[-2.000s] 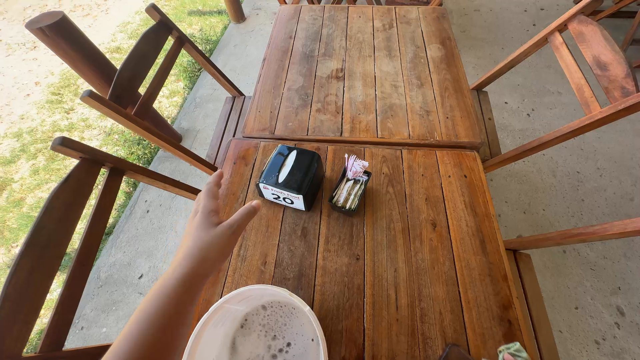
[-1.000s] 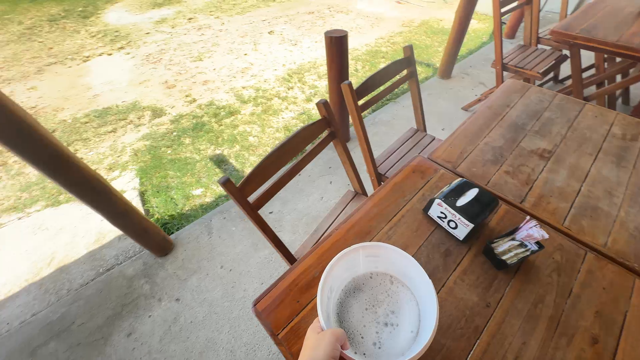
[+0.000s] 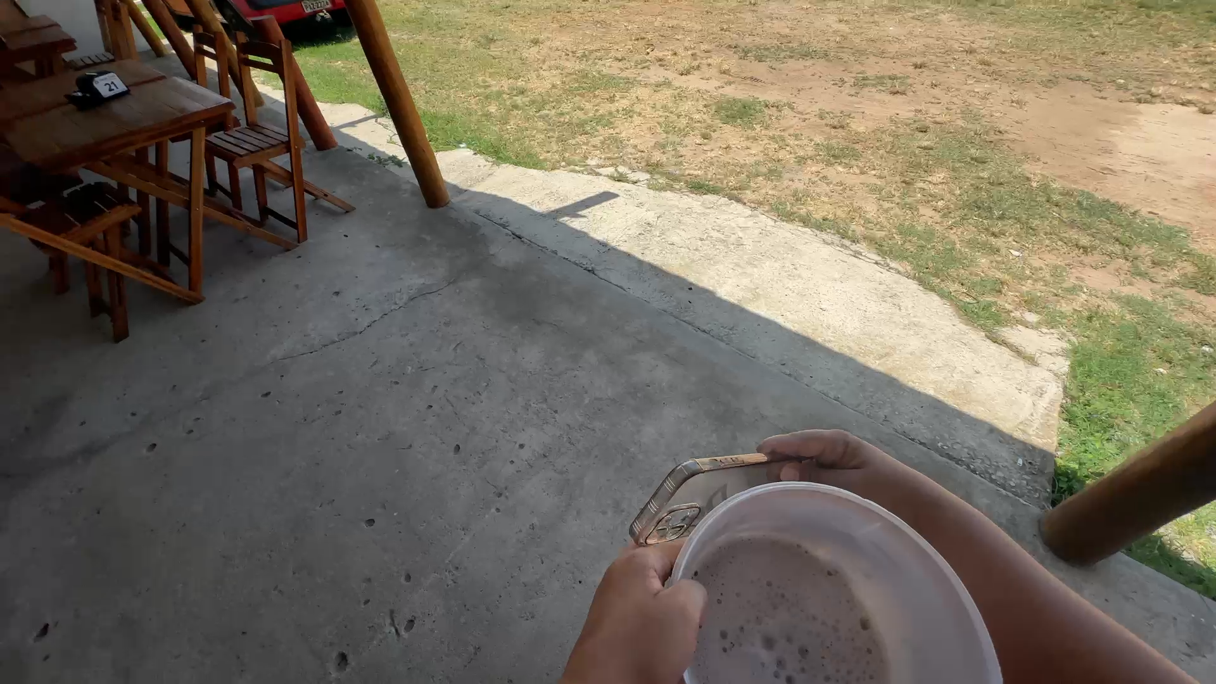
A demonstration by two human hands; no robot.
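My left hand (image 3: 641, 613) grips the left rim of a whitish plastic tub (image 3: 936, 589), its thumb over the edge. Inside the tub lies a greyish, bubbly liquid or foam. Beyond the rim, my right hand (image 3: 831, 456) holds the far end of a smartphone (image 3: 703, 494) in a clear case with gold-coloured edges. The phone's camera end is close to my left hand; whether they touch I cannot tell. The tub hides part of the phone and some of my right fingers.
Cracked concrete floor (image 3: 380, 427) spreads ahead and meets grass and bare soil (image 3: 760, 114). Wooden posts stand at the floor's edge (image 3: 404, 104) and at right (image 3: 1130, 484). A wooden table (image 3: 123, 119) with a black numbered holder (image 3: 98, 87) and folding chairs (image 3: 256, 138) are at upper left.
The view has swung away from the near table with its napkin holder and packets. My left hand, earlier stretched over that table, is on the tub's rim. The phone and my right hand have come into view.
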